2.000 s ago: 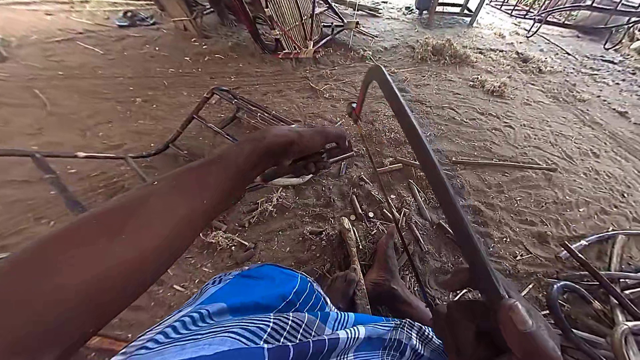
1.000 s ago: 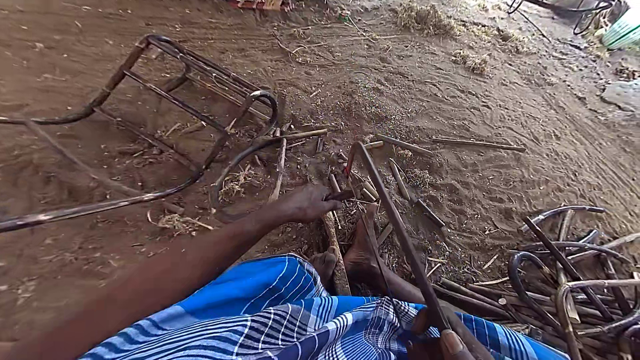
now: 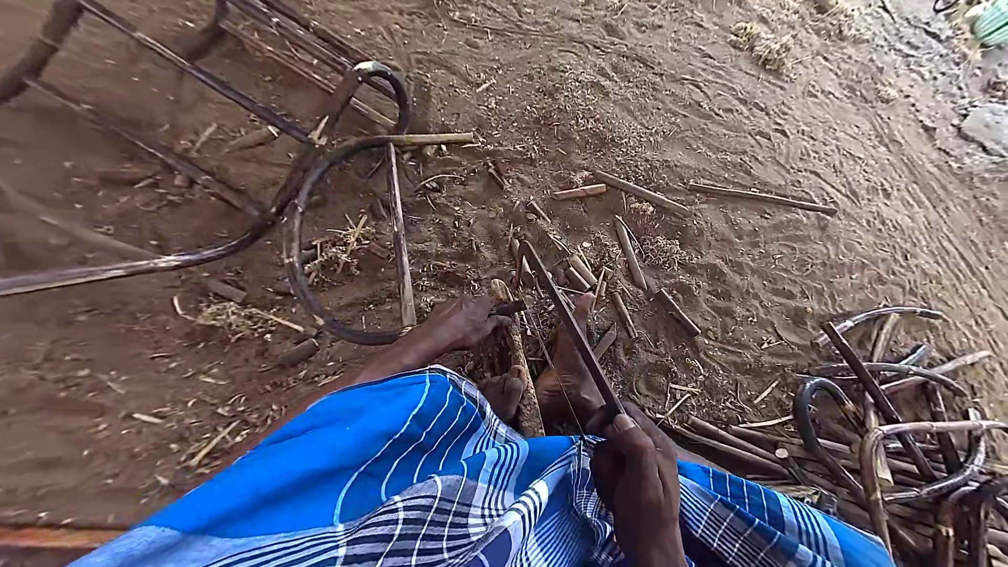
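Note:
My right hand is closed around the near end of a bow saw, whose frame slants away from me with its thin blade on the left side. My left hand grips a short dark cane piece, its end pointing right toward the blade. Whether blade and cane touch, I cannot tell. Under that end lies a rough wooden stick running between my bare feet. A blue checked cloth covers my legs.
A bent cane frame lies at the left. Cut cane pieces are scattered on the sandy ground beyond my feet, with a longer stick farther off. Curved canes and sticks are heaped at the lower right.
My left hand, earlier raised with a cane piece, is now lower, beside the rough stick. The saw has come down from its raised position. The view has tilted downward.

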